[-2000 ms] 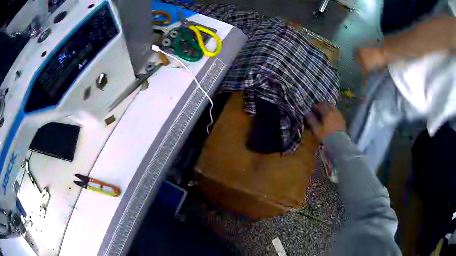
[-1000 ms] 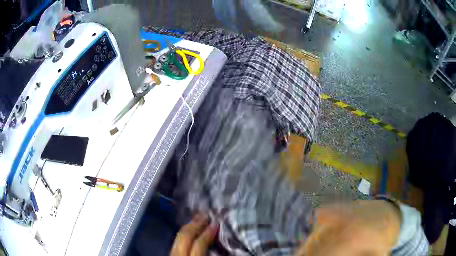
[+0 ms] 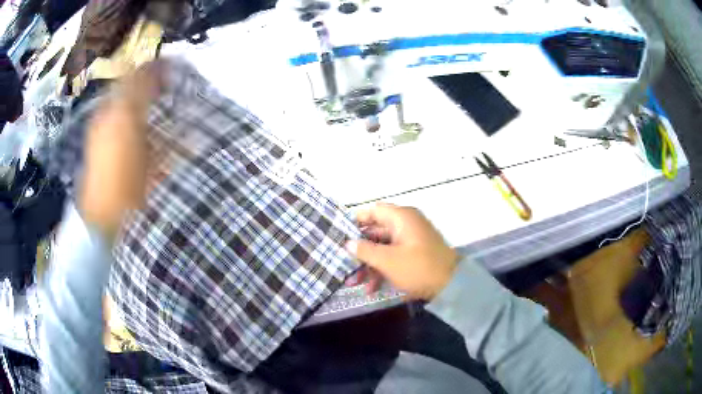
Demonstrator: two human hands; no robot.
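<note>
A plaid garment piece (image 3: 231, 231) is spread between my hands, over the left part of the machine table and its front edge. My right hand (image 3: 404, 250) pinches its right corner between thumb and fingers near the table's front edge. My left hand (image 3: 119, 154) is blurred at the cloth's upper left side; its fingers are not clear. The white sewing machine (image 3: 493, 58) stands behind the cloth, its presser foot area (image 3: 373, 115) to the right of the cloth and not touching it.
Thread snips (image 3: 504, 187) and a dark flat rectangle (image 3: 477, 102) lie on the white table. Green and yellow scissors handles (image 3: 666, 150) are at the far right. More plaid cloth (image 3: 677, 265) rests on a brown box (image 3: 608, 300) at lower right. Piled fabric lies at upper left.
The view has swung left to the machine. The plaid piece, blurred below the table edge a second ago, is now held up over the table's left part.
</note>
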